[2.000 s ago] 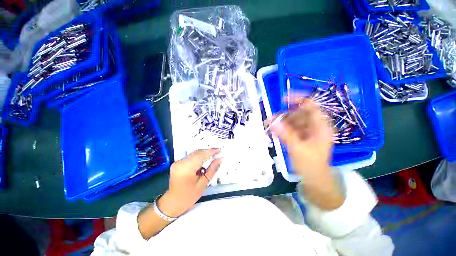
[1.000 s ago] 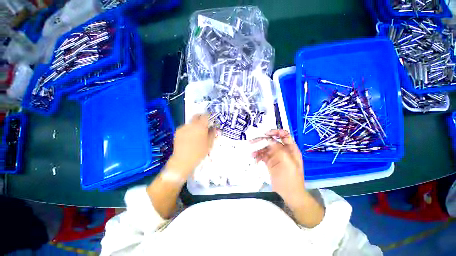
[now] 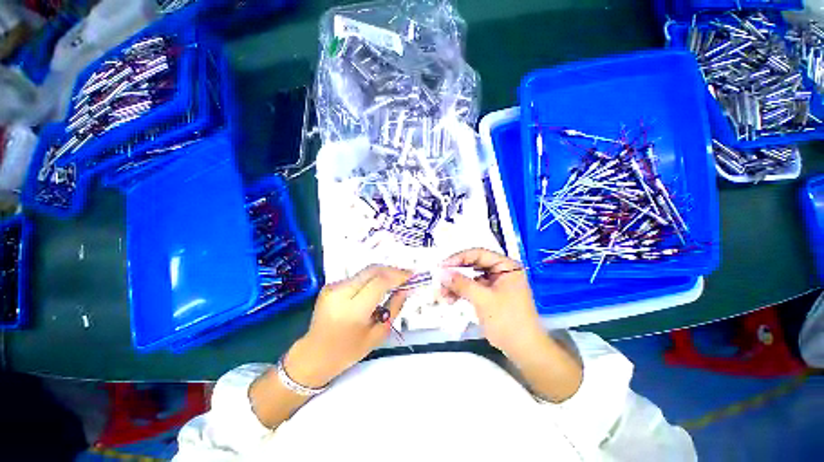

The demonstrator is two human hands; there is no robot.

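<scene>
My left hand (image 3: 354,311) holds a silver tube (image 3: 417,281) between its fingertips, over the near part of the white tray (image 3: 336,212). A small dark part (image 3: 381,314) with a thin red piece also sits in its fingers. My right hand (image 3: 495,296) holds a thin rod piece (image 3: 502,272), dark at its right end, its fingertips close to the tube. Whether rod and tube touch cannot be told. Silver tubes (image 3: 407,198) lie mid-tray. Small white parts at the near end are hard to see.
A clear plastic bag (image 3: 388,68) of tubes lies over the tray's far end. The right blue tray (image 3: 614,81) holds thin rods. Blue trays stand on the left (image 3: 190,244), the nearest tilted over a filled one. A dark phone (image 3: 287,131) with a cord lies left of the bag.
My left hand has moved back from the tube pile and now holds a silver tube. My right hand has come beside it, and the hands are close together.
</scene>
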